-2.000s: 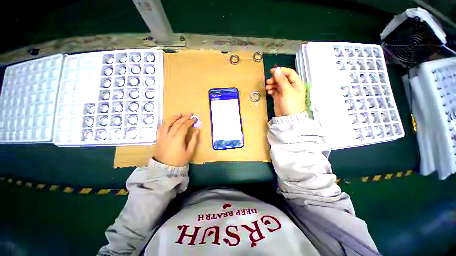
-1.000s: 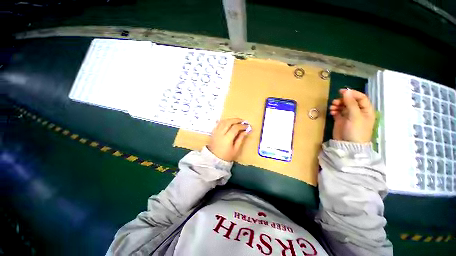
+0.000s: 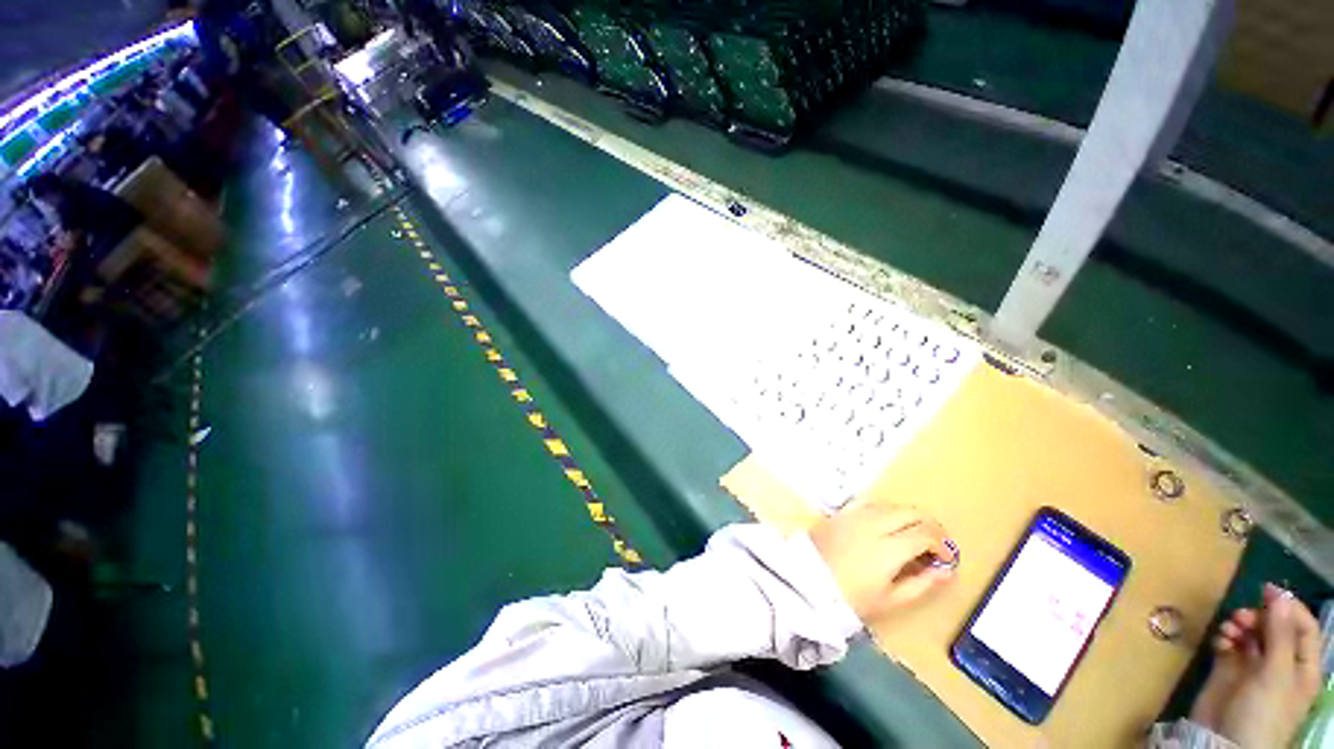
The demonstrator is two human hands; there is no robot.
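My left hand (image 3: pixel 885 561) is on the brown cardboard sheet (image 3: pixel 936 483), left of the phone, and holds a small shiny ring (image 3: pixel 948 555) at its fingertips. The smartphone (image 3: pixel 1042 612) lies face up on the cardboard with a white screen and blue top bar. My right hand (image 3: pixel 1261 666) is at the lower right edge, partly cut off, its fingers curled with a small shiny tip at the thumb; what it holds is unclear. Three loose rings, one of them the lower ring (image 3: pixel 1166 623), lie right of the phone.
A white tray partly filled with rings (image 3: pixel 863 384) stands left of the cardboard, with an empty-looking white tray (image 3: pixel 658 271) beyond it. A metal post (image 3: pixel 1105 176) rises behind the bench rail. Dark green stacked items (image 3: pixel 732 59) stand at the back. Yellow-black floor tape (image 3: pixel 512 384) runs at the left.
The view has turned far to the left, bringing the aisle into sight and the right tray stack out of it. My hands keep nearly the same places beside the phone. Faint reddish marks now show on its screen.
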